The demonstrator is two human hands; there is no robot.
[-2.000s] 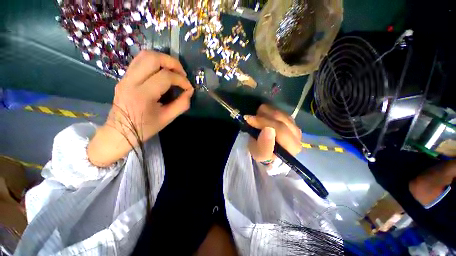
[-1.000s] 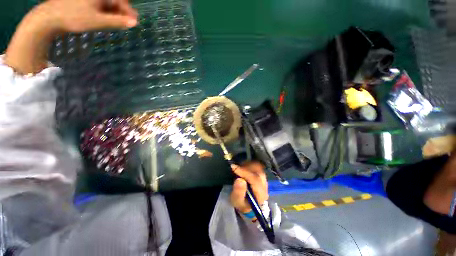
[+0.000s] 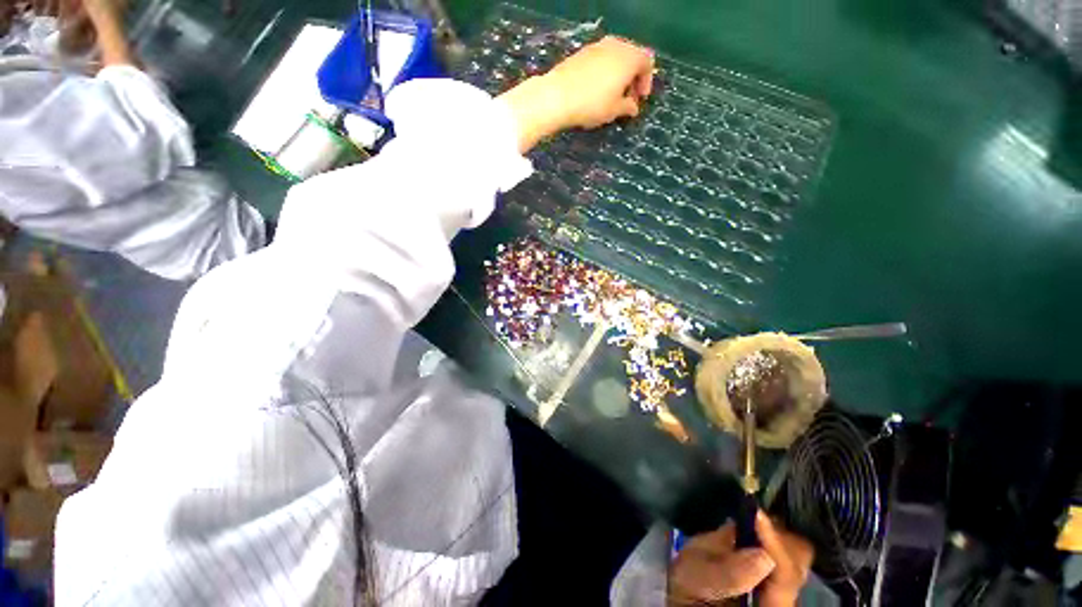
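Observation:
My left hand is over the far part of the clear blister tray, fingers bent together; whether it holds a small part cannot be told. Small parts lie in the tray's pockets at the far left. My right hand is at the lower edge, closed around the black soldering iron. The iron's tip is inside the round tan bowl, at the silvery bits. A pile of dark red and silver parts lies before the tray, with tiny gold and white pieces to its right.
A fan with a spiral guard stands right of the bowl. A thin silver bar lies beyond the bowl. A blue bin and a wire spool are at the upper left. Another person's white sleeve is at the far left.
My left hand has gone from near the iron tip out to the tray. My right hand has moved the iron tip into the bowl. The view has swung left.

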